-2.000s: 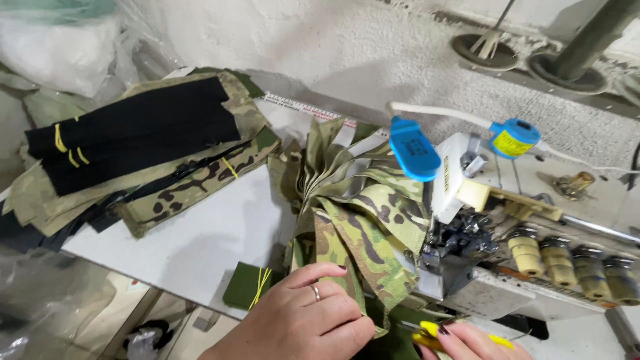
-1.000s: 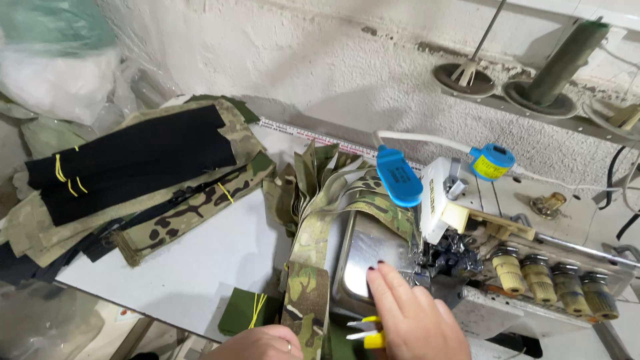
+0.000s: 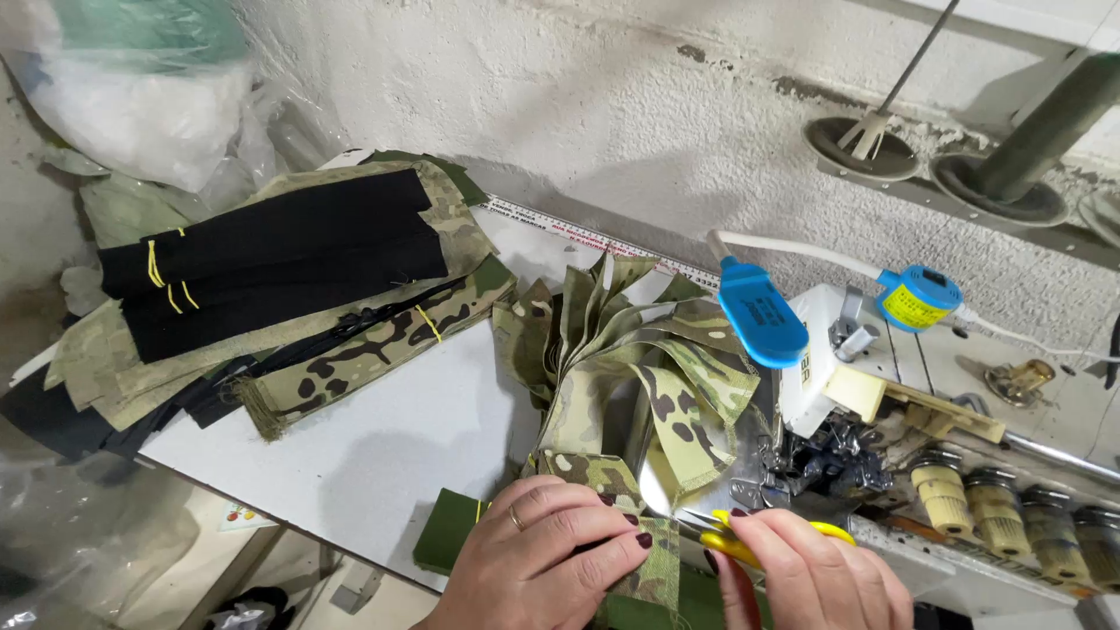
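My left hand (image 3: 560, 547), with a ring on one finger, presses on and grips a camouflage fabric strip (image 3: 652, 560) at the bottom centre. My right hand (image 3: 809, 569) holds small yellow-handled thread snips (image 3: 739, 547), their metal tips beside the strip. A fanned bunch of camouflage fabric pieces (image 3: 582, 402) lies just beyond my hands, some draped over a shiny metal plate of the sewing machine (image 3: 654, 477). A folded green fabric bundle (image 3: 442, 529) tied with yellow thread sits left of my left hand.
Stacked black fabric (image 3: 289, 254) and a camouflage bundle (image 3: 367, 359) lie on the white table (image 3: 350, 477) at left. The overlock-type machine head (image 3: 801, 385) has a blue lamp (image 3: 761, 315) and tension knobs (image 3: 993, 512) at right. Plastic bags (image 3: 149, 96) stand back left, thread-cone holders (image 3: 862, 149) back right.
My right hand has left the metal plate and now grips the snips. My left hand has moved up onto the strip. More fabric pieces now cover the plate than one second ago.
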